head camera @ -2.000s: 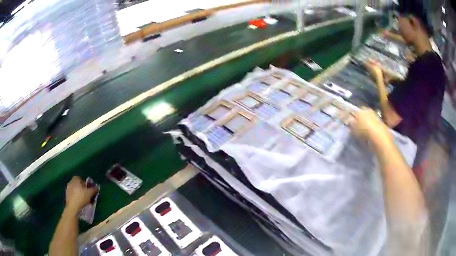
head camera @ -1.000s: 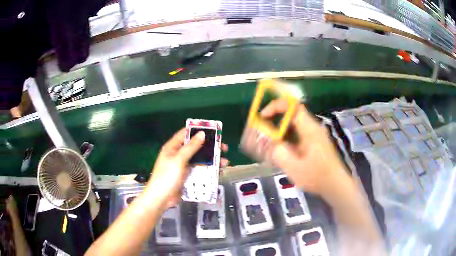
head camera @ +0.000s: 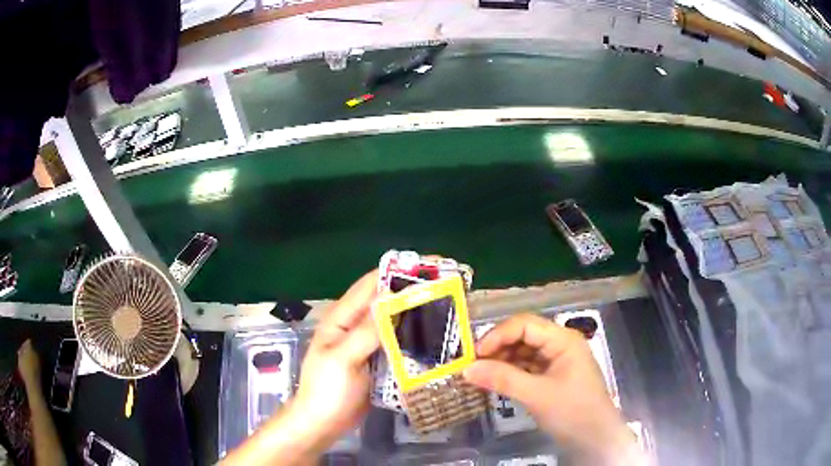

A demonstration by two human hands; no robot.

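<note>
My left hand [head camera: 333, 369] holds a phone half-assembly [head camera: 394, 270], white with red bits at its top. A front housing [head camera: 439, 410] with a yellow frame, open screen window and brownish keypad lies over it, slightly tilted. My right hand [head camera: 538, 369] grips the housing's right edge with thumb and finger. The front housing hides most of the phone body; I cannot tell if the two are seated together. Below the hands a clear blister tray [head camera: 235, 382] holds white back housings [head camera: 268, 378], partly covered by my hands.
Several phones lie on the green belt, one at right [head camera: 580, 232], one at left [head camera: 193, 258]. A desk fan [head camera: 128, 316] stands left. A sheet-draped tray stack [head camera: 761, 300] is at right. Another person's arm [head camera: 36, 410] shows at lower left. A black pad [head camera: 291, 310] sits on the belt edge.
My right hand has brought the yellow-framed front housing from the upper right down onto the phone in my left hand. The view has shifted, and a phone now shows on the belt at right.
</note>
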